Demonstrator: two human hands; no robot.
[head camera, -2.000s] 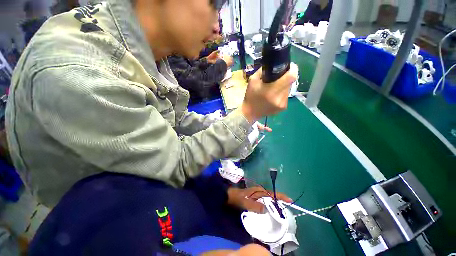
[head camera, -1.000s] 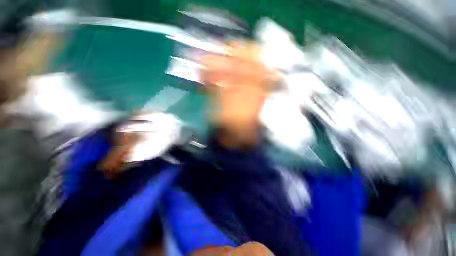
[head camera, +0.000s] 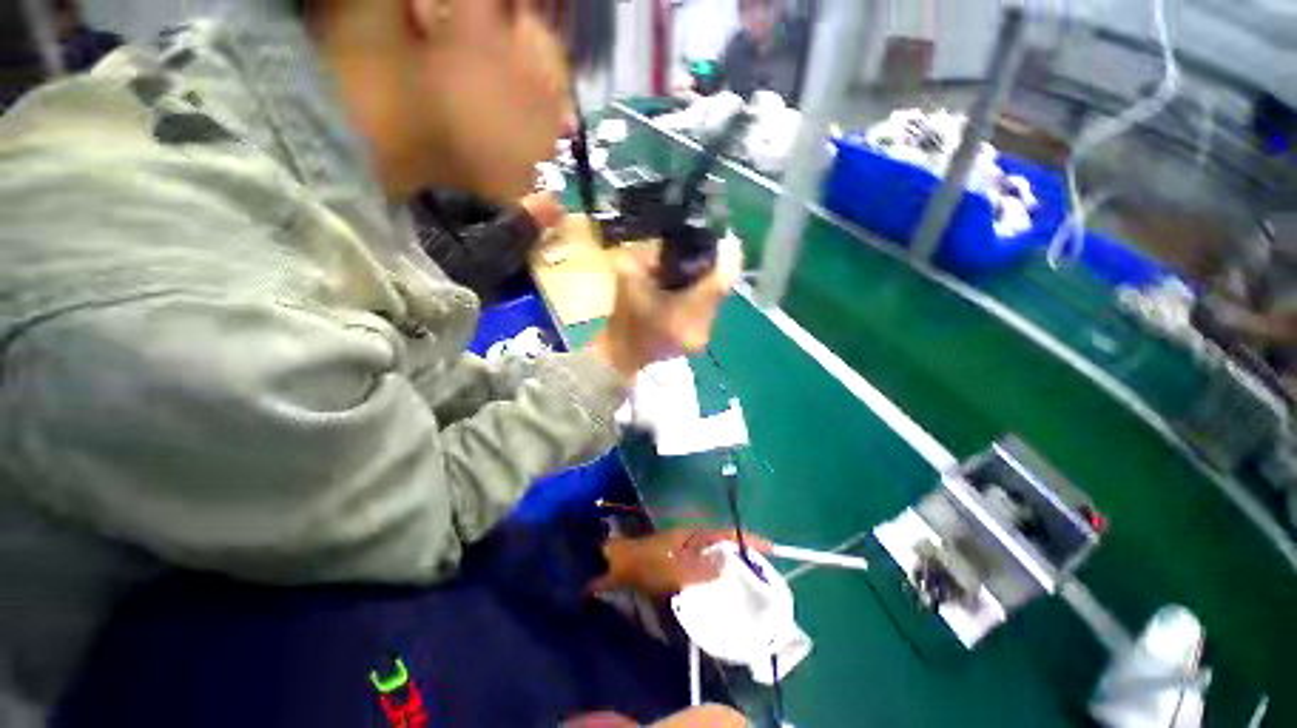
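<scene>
My left hand (head camera: 669, 562), partly hidden, holds a white camera housing (head camera: 743, 614) over the bench's near edge. Its fingers are behind the housing. A black cable lead (head camera: 734, 509) sticks up from the housing, and thin red and dark wires lie over my fingers. A straight white antenna (head camera: 822, 558) points right from it; another white stick points down below it. My right hand is not visible. A blurred skin-toned shape at the bottom edge cannot be told as a hand.
A silver screw feeder (head camera: 1003, 533) stands to the right, with a white unit (head camera: 1155, 676) beyond it. A neighbouring worker's sleeve (head camera: 526, 427) reaches across at left; their hand grips a black screwdriver (head camera: 689, 253). White parts (head camera: 657, 405) lie below it. Blue bins (head camera: 910, 206) stand behind.
A second ago, in a blurred view, my right arm was stretched out over the bench; now it is out of view. My left hand still holds the housing. The neighbour's screwdriver hand is seen further left.
</scene>
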